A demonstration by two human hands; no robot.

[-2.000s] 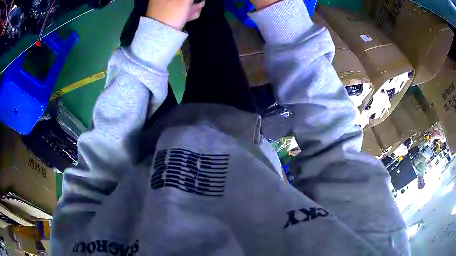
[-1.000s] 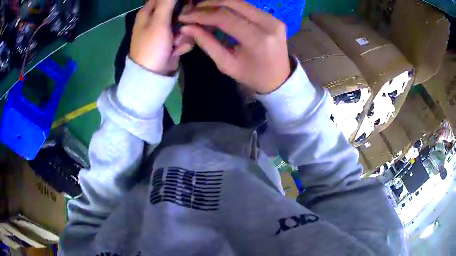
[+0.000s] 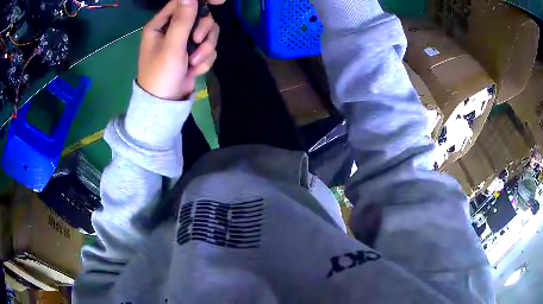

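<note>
My left hand [image 3: 175, 53] is near the top edge, with its fingers curled around a small dark part [image 3: 193, 43]. The fist hides most of the part, so its shape cannot be told. My right hand is almost wholly cut off by the top edge. Only a bit of skin, perhaps its fingertips, shows beside the top of my left hand, and I cannot tell what it holds. Small black round units with thin red, white and yellow wires [image 3: 50, 47] lie massed on the bench at the upper left.
A blue plastic stool [image 3: 30, 157] stands at the left below the bench edge. A blue perforated stool or bin [image 3: 295, 29] is at the top centre. Brown cartons [image 3: 452, 65] stand at the right. Another bench with white and black parts [image 3: 497, 217] is at the far right.
A second ago both hands were together in view. My right hand has since moved up and out of the frame. My left hand has shifted slightly left and stays closed.
</note>
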